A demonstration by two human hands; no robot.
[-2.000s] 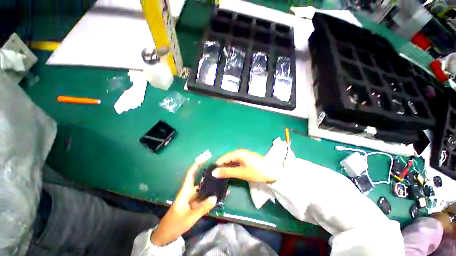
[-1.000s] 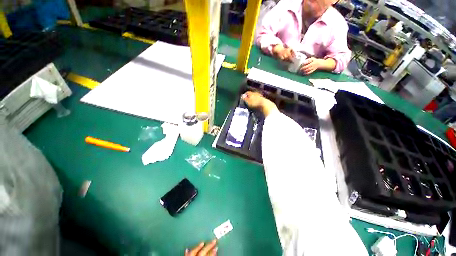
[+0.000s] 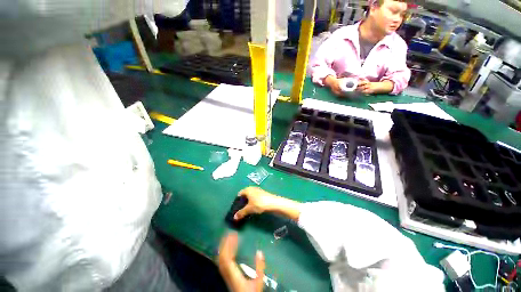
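My right hand (image 3: 257,203) reaches in from the right with its fingers on a small black case (image 3: 236,211), at or just above the green bench mat; its fingers hide part of the case. My left hand (image 3: 240,267) is blurred at the bottom centre, below the case, with fingers apart. A small white piece (image 3: 249,271) shows between its thumb and fingers; whether they touch it is unclear. A small clear piece (image 3: 280,232) lies right of the case.
A foam tray (image 3: 327,178) holds several film-covered units. Stacked black trays (image 3: 451,199) stand at right, with a charger (image 3: 455,263) below. A yellow post (image 3: 260,85), bottle (image 3: 252,151), white wipe (image 3: 227,165) and orange tool (image 3: 184,164) are beyond. People sit left and opposite.
My right hand has come back from the foam tray to the black case. My left hand shows more fully. The view has shifted, and the person at left fills more of it.
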